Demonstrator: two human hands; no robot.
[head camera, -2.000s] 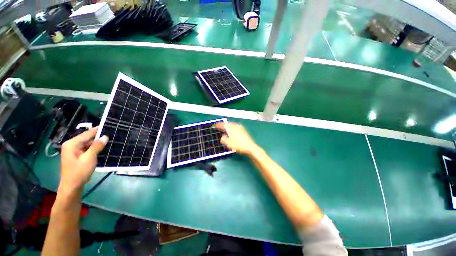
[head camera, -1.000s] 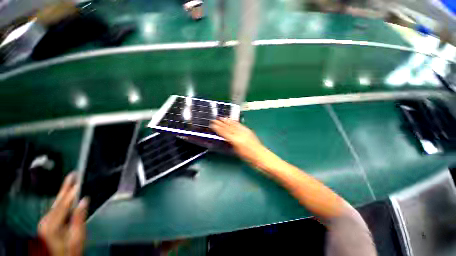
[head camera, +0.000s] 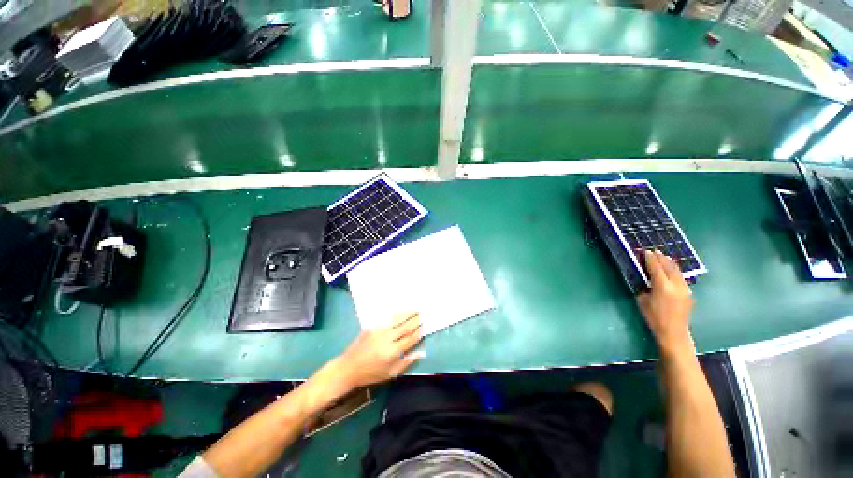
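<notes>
A plain white sheet (head camera: 426, 280) lies tilted over the near part of a solar panel (head camera: 372, 224) with a white frame. My left hand (head camera: 385, 350) holds the sheet's near edge, fingers on top; its thumb is partly hidden. Left of them, a panel lies face down with its black back (head camera: 279, 275) and a short bundled lead showing. My right hand (head camera: 666, 294) grips the near edge of a gridded solar panel (head camera: 645, 219), which rests on a dark stack at the right. What lies under its edge is hidden.
A black boxy device (head camera: 103, 257) with cables stands at the left bench end. More framed panels (head camera: 809, 233) lie at the far right. A grey metal-framed surface (head camera: 804, 401) is at lower right. A white post (head camera: 456, 103) rises behind the bench. Dark items (head camera: 182, 37) lie across it.
The panel from my left hand is gone from it; that hand has moved right to the white sheet. My right hand has moved right with a panel. A face-down panel now shows at left.
</notes>
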